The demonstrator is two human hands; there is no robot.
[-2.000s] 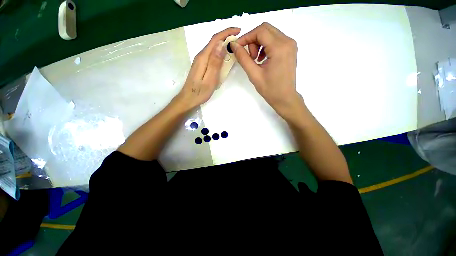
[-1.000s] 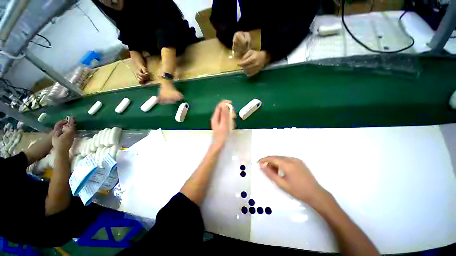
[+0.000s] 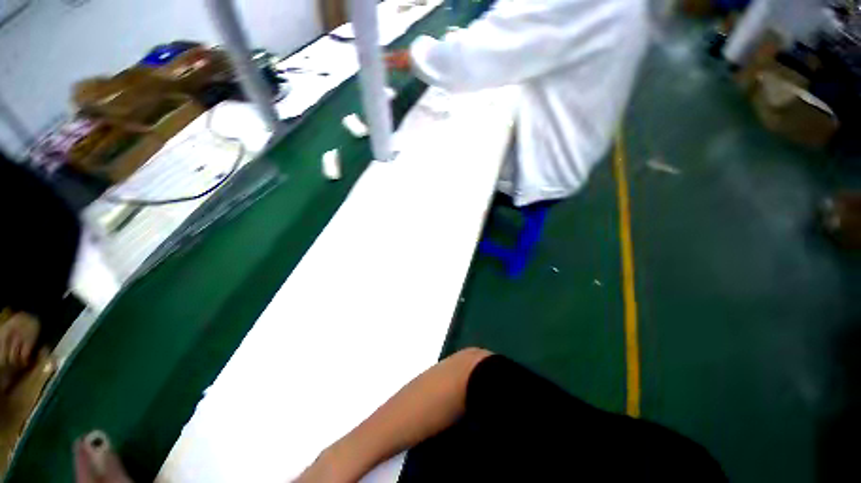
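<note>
My left hand (image 3: pixel 102 468) is at the bottom left corner over the green belt, blurred and mostly cut off by the frame's edge. Its fingers are around the end of a white housing (image 3: pixel 95 438) that shows a dark round spot. My right forearm crosses the lower middle over the white table sheet (image 3: pixel 330 311); the hand itself is cut off below the frame. Two white housings, one (image 3: pixel 331 164) nearer and one (image 3: pixel 355 125) farther, lie on the green belt (image 3: pixel 189 292).
A grey post (image 3: pixel 373 85) stands at the belt side of the table. A person in white (image 3: pixel 557 85) sits on a blue stool (image 3: pixel 517 243) at the far table end. Cardboard boxes (image 3: pixel 160 94) are behind the far bench. A dark-clothed person is at the left edge.
The view has swung to the right along the line. The dark discs have left the picture. My left hand now shows at the bottom left; my right hand has gone below the frame.
</note>
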